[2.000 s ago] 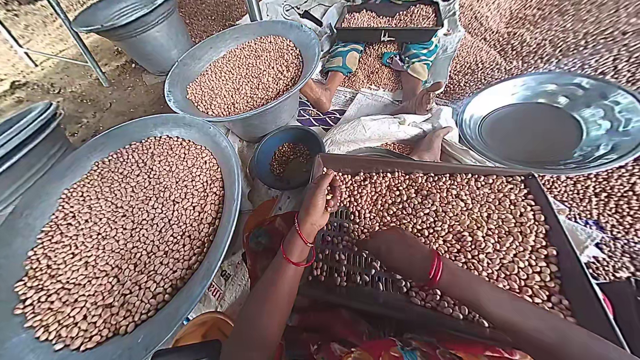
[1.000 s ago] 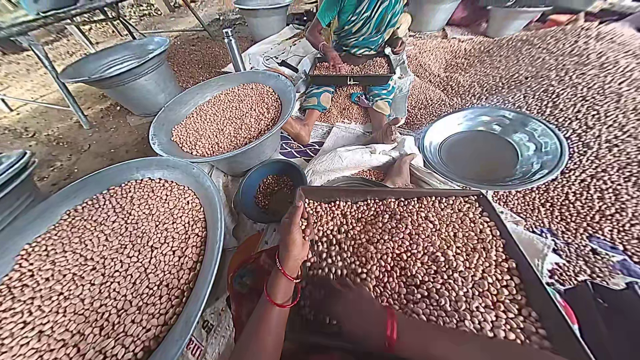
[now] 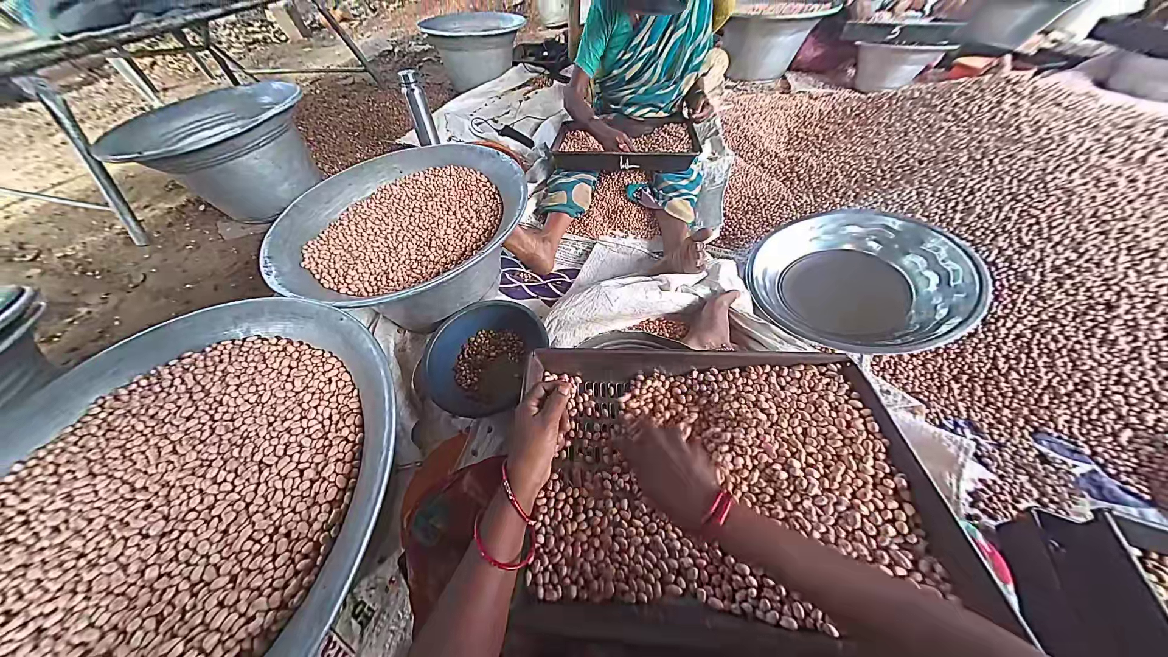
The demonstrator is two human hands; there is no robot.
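Observation:
A dark rectangular tray (image 3: 922, 465) with a slotted bottom lies before me, spread with brown nuts or seeds (image 3: 776, 438). My left hand (image 3: 545, 424) is at its far left corner, fingers bent around the rim, with a few nuts beside the fingertips. Over the middle left of the tray, my right hand (image 3: 671, 470) reaches down among the nuts, palm down and slightly blurred; its fingertips are partly hidden. Between the two hands a strip of the slotted bottom (image 3: 595, 422) shows bare. Red bangles circle both wrists.
Large metal basins of nuts (image 3: 370, 411) (image 3: 511, 196) stand at the left, a small blue bowl (image 3: 433, 360) beside the tray. An empty shiny basin (image 3: 972, 274) lies beyond it, near a wide heap of nuts (image 3: 1049, 210). Opposite sits a person (image 3: 652, 55) with a similar tray (image 3: 630, 162).
My right hand has moved up the tray from its near part, where it was a second ago. A bare strip now shows where nuts lay at the far left. The view has tilted up.

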